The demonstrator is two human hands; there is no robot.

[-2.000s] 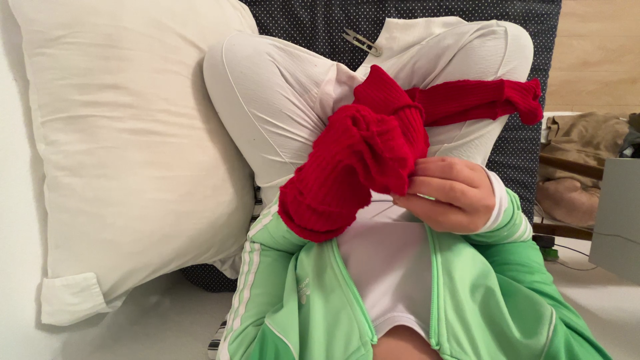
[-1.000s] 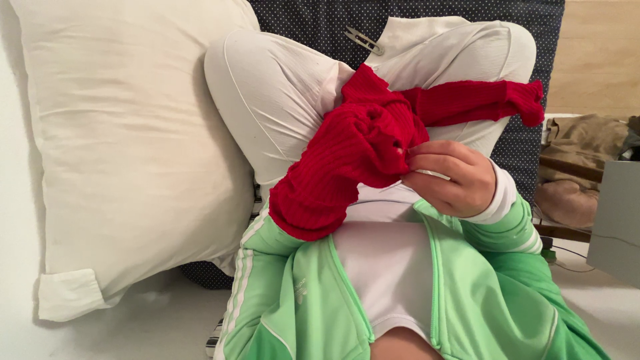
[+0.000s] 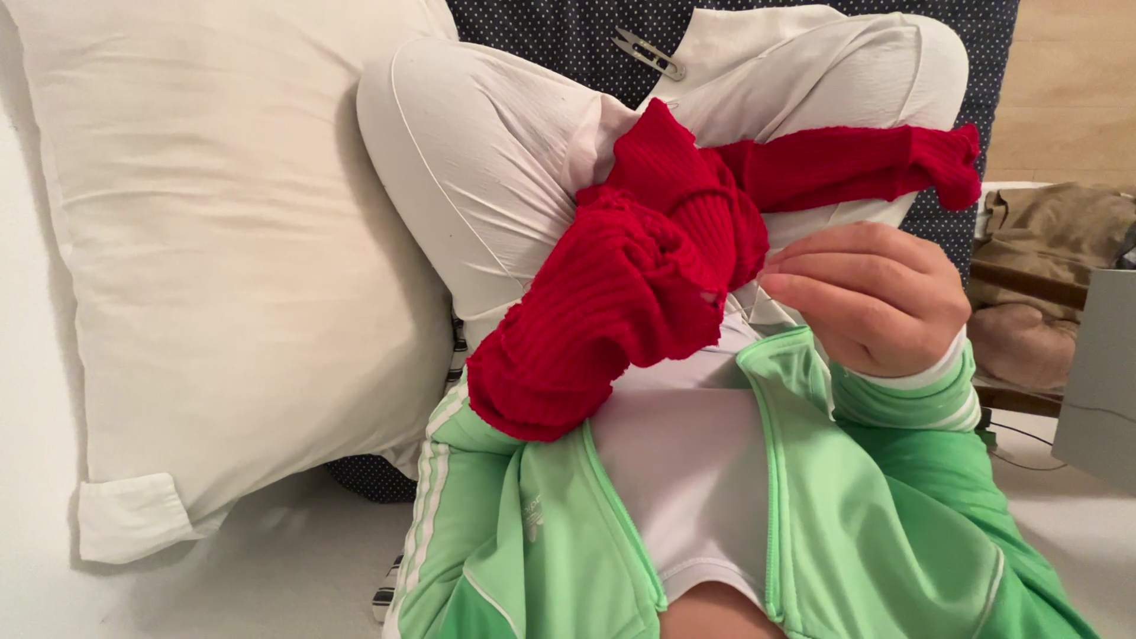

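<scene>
A red ribbed knit garment (image 3: 568, 311) covers my left hand and forearm, so that hand's fingers are hidden inside the cloth. A small pale spot, perhaps a hole or a fingertip, shows near the cloth's right edge. My right hand (image 3: 874, 297) is just right of the knit, thumb and fingertips pinched together on something too thin to make out, possibly a needle or thread. One narrow part of the garment, like a sleeve (image 3: 834, 169), lies across my right thigh. Thread snips (image 3: 650, 53) rest beyond my crossed legs, at the edge of a white cloth (image 3: 754, 35).
A big white pillow (image 3: 240, 248) leans at my left. Dark dotted fabric (image 3: 550, 31) lies under my legs. To the right are a wooden frame (image 3: 1029, 282) with brown cloth (image 3: 1056, 231), a grey panel (image 3: 1100, 382) and a thin dark cable (image 3: 1021, 430).
My right hand was against the red knit one second ago; now it is a little to the right, apart from it. The covered left hand has shifted slightly.
</scene>
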